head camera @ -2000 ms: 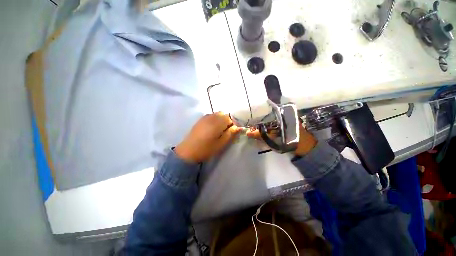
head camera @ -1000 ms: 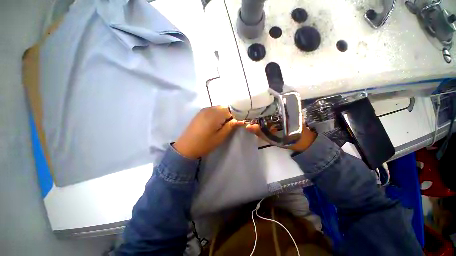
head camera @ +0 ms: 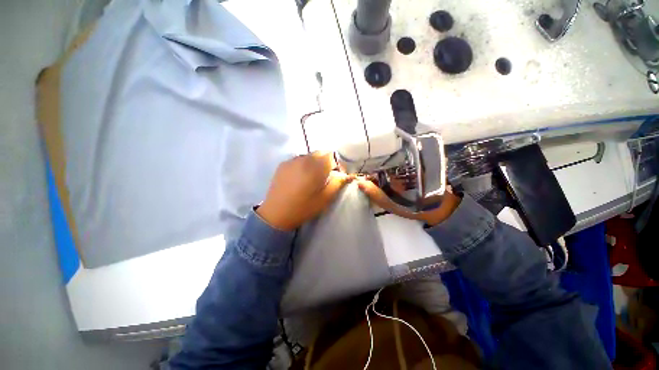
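A light grey fabric panel (head camera: 336, 253) hangs from my fingertips over the table's front edge towards my lap. My left hand (head camera: 300, 191) pinches its top edge just left of the needle area. My right hand (head camera: 433, 206) reaches in from the right, partly behind the shiny metal guard (head camera: 432, 168), with its fingertips at the same cloth edge. The fingertips of both hands nearly meet below the white sewing machine head (head camera: 477, 94). The needle and presser foot cannot be made out.
A wide stack of grey-blue cut pieces (head camera: 173, 159) lies at left on brown and blue sheets. A black smartphone (head camera: 536, 194) lies at right beside a crinkled dark plastic bag (head camera: 485, 160). A measuring tape (head camera: 426, 268) runs along the front edge. White earphones (head camera: 371, 307) hang over my lap.
The held panel's right edge has swung left, baring white table below my right hand. My left hand has turned slightly more upright. The view has shifted a little.
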